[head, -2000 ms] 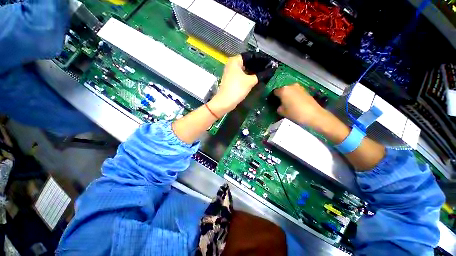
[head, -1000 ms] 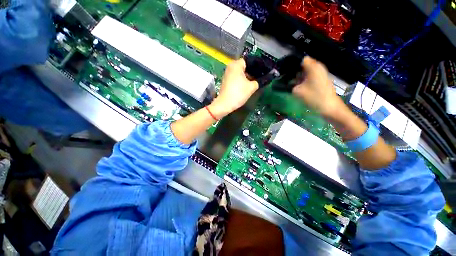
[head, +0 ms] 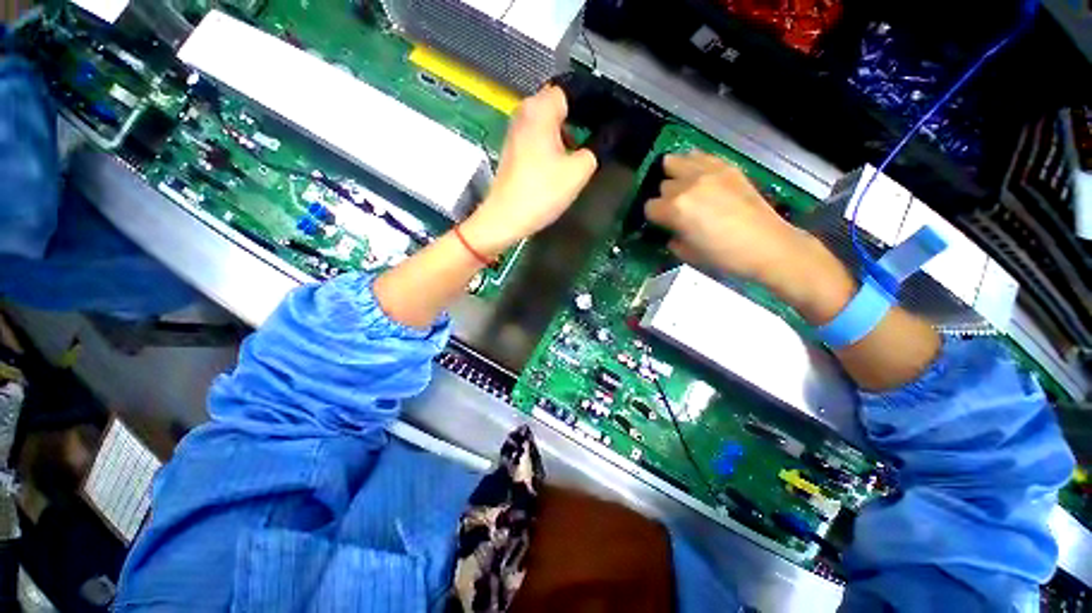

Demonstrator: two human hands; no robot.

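Observation:
A green circuit board (head: 563, 347) with a long silver-white heat sink (head: 748, 341) lies in front of me. My left hand (head: 537, 168) is closed around black components (head: 595, 110), above the gap between this board and the one to its left. My right hand (head: 719, 222) is over the far left part of the board, fingers bent down. A dark shape (head: 650, 198) is at its fingertips; whether it is held or stands on the board cannot be told.
A second board (head: 264, 150) with a long heat sink (head: 335, 114) lies at left. Finned heat sinks (head: 509, 36) stand at the far edge. Bins with red (head: 796, 18) and blue-purple parts (head: 916, 90) are behind. Another person's blue sleeve (head: 30, 180) is at left.
My right hand has come down from beside the left hand to the board's far left part. My left hand still holds the black components. The view has shifted slightly.

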